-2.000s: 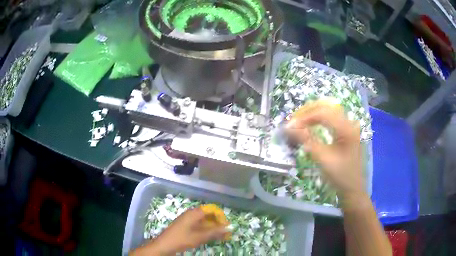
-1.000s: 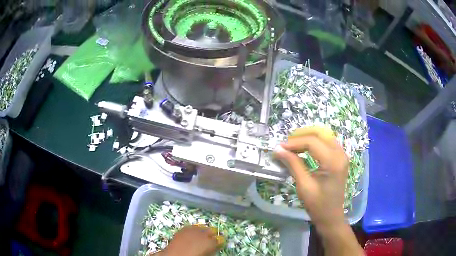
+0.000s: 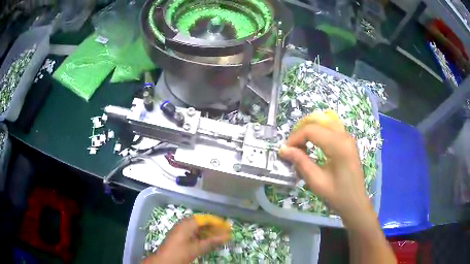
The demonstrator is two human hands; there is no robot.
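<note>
My right hand, with yellow finger cots, is at the right end of the silver assembly fixture. Its thumb and index fingertip are pinched on a small workpiece at the nest; the piece is mostly hidden by the fingertips. My left hand, also with yellow cots, is over the near parts tub, which holds heaped white-and-green workpieces. Its fingers are curled; whether a piece is between them cannot be told.
The vibratory bowl stands behind the fixture, with a feed rail coming down. A larger parts tub and a blue tray are right. Green bags and loose white pieces are left; a red stool is below.
My left hand has risen from among the parts, its cots showing more. My right hand has moved slightly left and up, closer against the nest. The pneumatic cylinder's left end looks slightly shifted right.
</note>
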